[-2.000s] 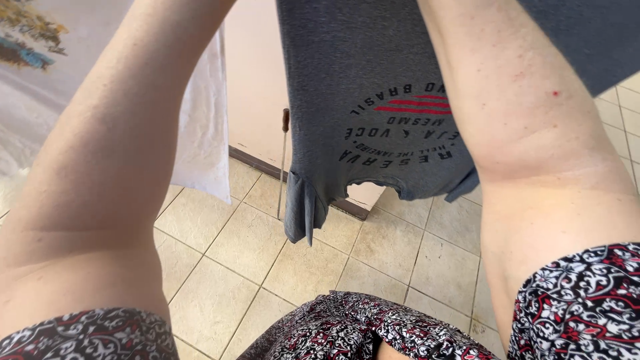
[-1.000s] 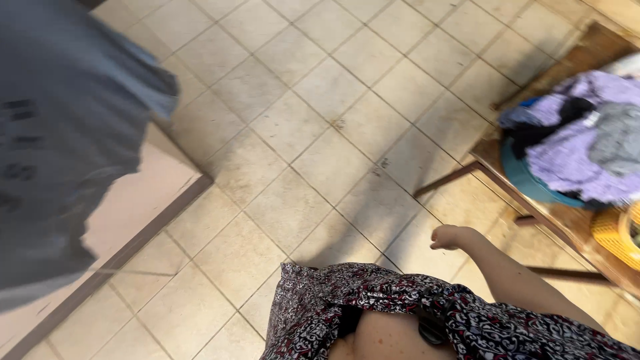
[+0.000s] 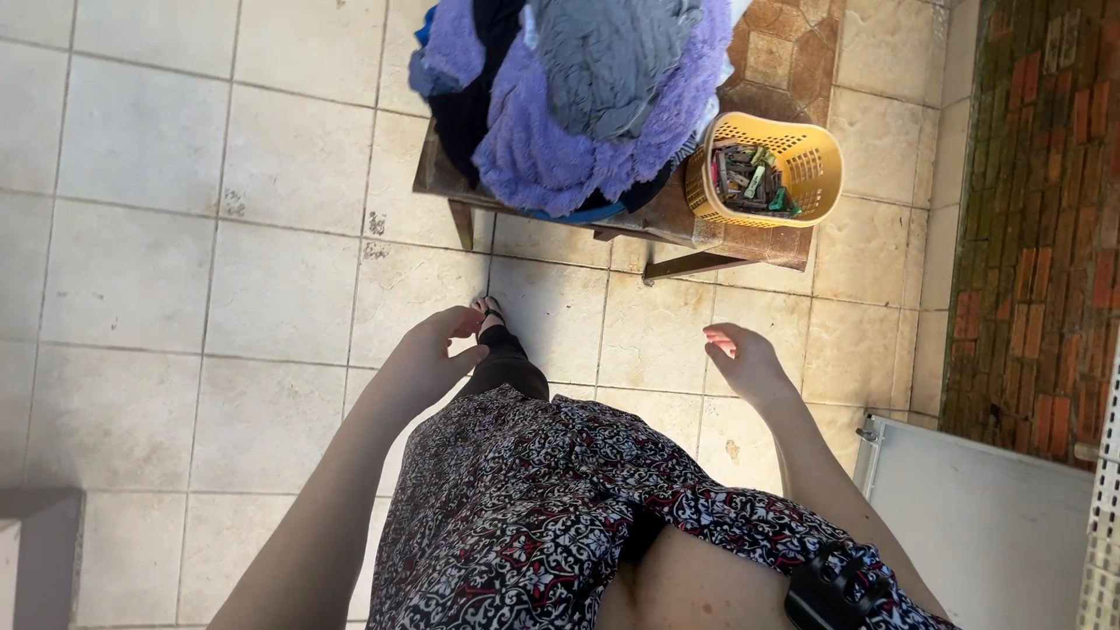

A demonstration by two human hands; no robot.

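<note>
Both of my hands are bare and hold nothing. My left hand hangs over the tiled floor at centre left, fingers curved and apart from the thumb. On the right, my right hand hovers below a small table, its fingers loosely curled. A heap of laundry stands on that table, with a fluffy purple cloth and a crumpled grey cloth on top; part of a blue basin shows beneath. Beside it sits a yellow plastic basket with clothespins in it.
Table legs reach down to the floor tiles. A brick surface runs along the right side. At lower right is a pale metal panel, and a low wall corner shows at lower left.
The view has turned from the hanging grey shirt to the table with laundry. Both hands now show over the floor; one second ago only one hand was in sight.
</note>
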